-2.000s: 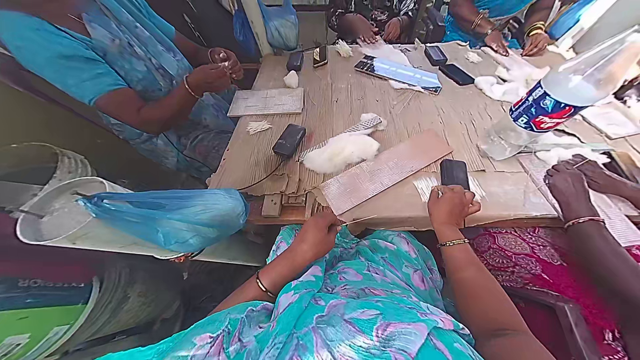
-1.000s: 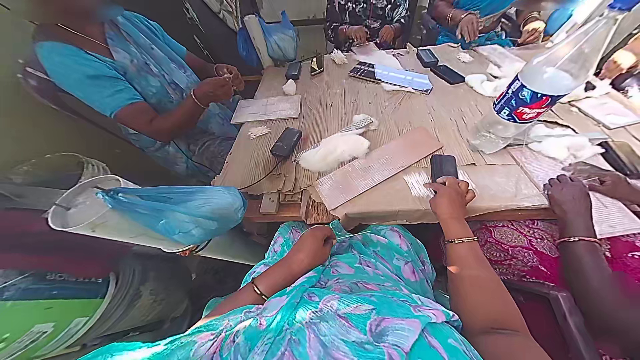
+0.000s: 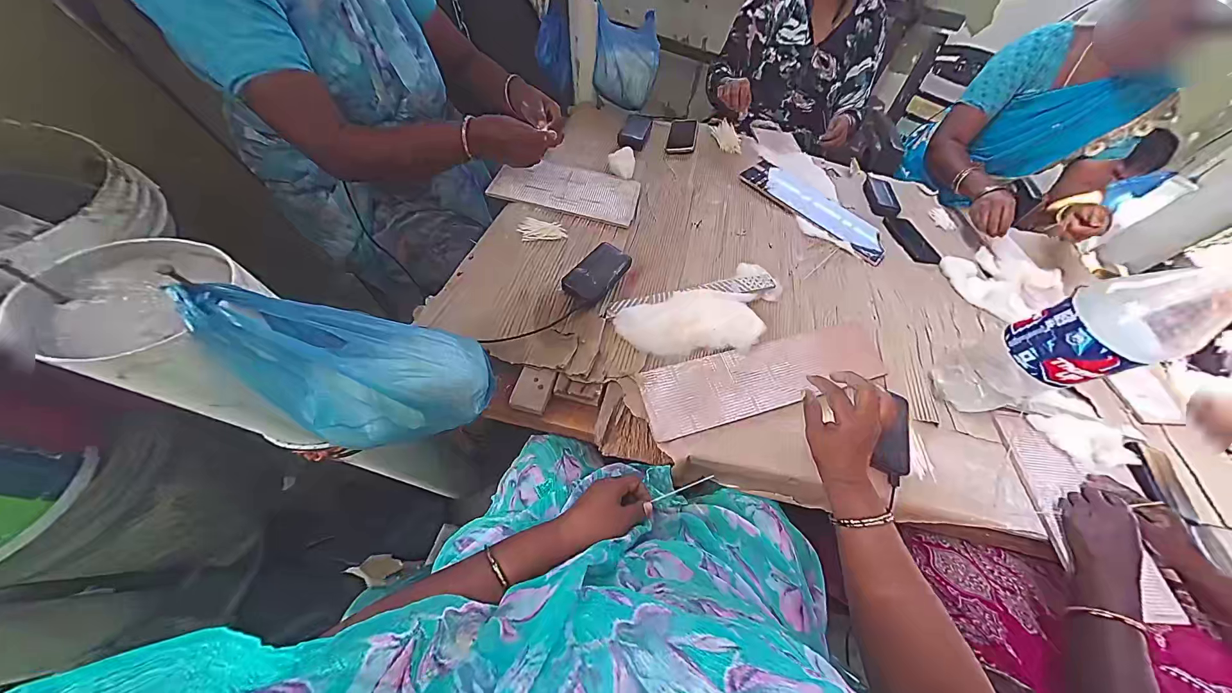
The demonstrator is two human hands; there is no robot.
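Observation:
Over my lap, my left hand pinches a thin pale stick that points to the right. My right hand is raised over the near table edge with its fingers curled, just left of a dark box-like device with a cable; whether it touches the device or holds anything small I cannot tell. Between the hands and farther in, a ridged rectangular board lies at a slant on the cardboard-covered table. Behind the board rests a tuft of white cotton, partly over a patterned strip.
A blue plastic bag hangs over a white bucket at my left. A plastic bottle lies tilted at the right. Another dark device sits beyond the table's left edge corner. Several people work around the table, one close at my right.
My right hand has moved from the dark device at the near edge to the left of it, with its fingers lifted. The thin stick, hidden one second ago, shows again at my left hand.

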